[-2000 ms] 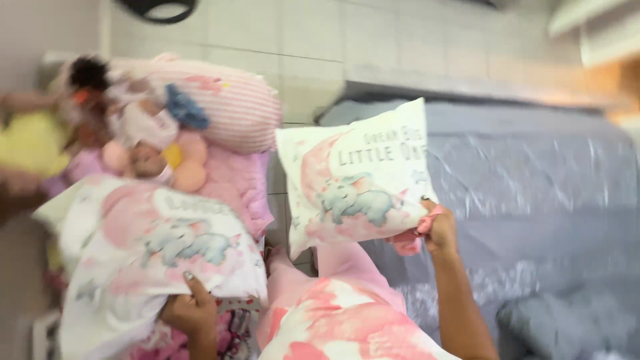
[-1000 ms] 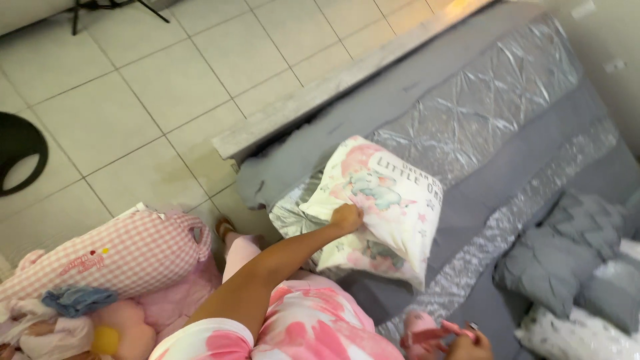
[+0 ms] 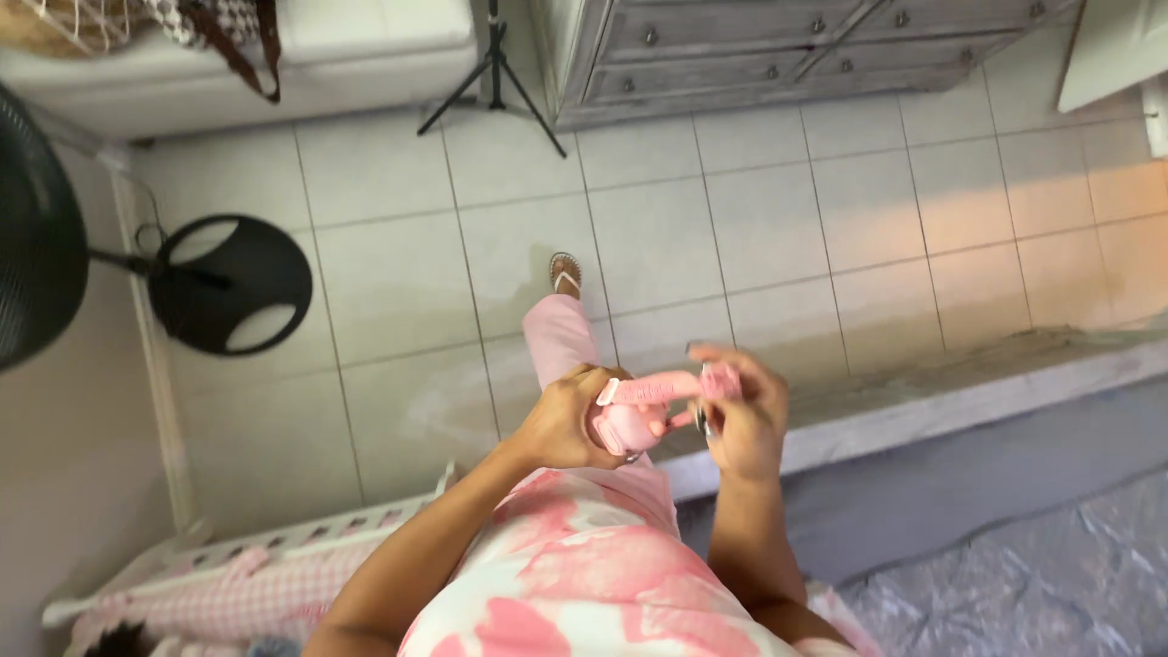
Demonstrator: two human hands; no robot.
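Near the middle of the head view, my left hand (image 3: 568, 418) grips a small pink rounded object (image 3: 628, 429), which looks like plastic; its exact kind is unclear. A pink strap (image 3: 652, 390) with a pale buckle or slider runs from it toward the right. My right hand (image 3: 746, 411) pinches the far end of that strap, where a bunched pink piece sits between thumb and fingers. Both hands are just above my pink trousers and pink-and-white top. The underside of the pink object is hidden by my left palm.
A black pedestal fan base (image 3: 230, 285) stands on the tiled floor at left. A black tripod (image 3: 495, 68) and a grey wooden drawer unit (image 3: 712, 55) are at the top. A white slatted crib rail (image 3: 365, 529) is lower left; a bed with grey bedding (image 3: 912, 502) lies lower right.
The two printed pillows, held two seconds ago, are out of view; a second ago they were at the bed. Both hands have come together on the pink object. The view has swung toward the floor.
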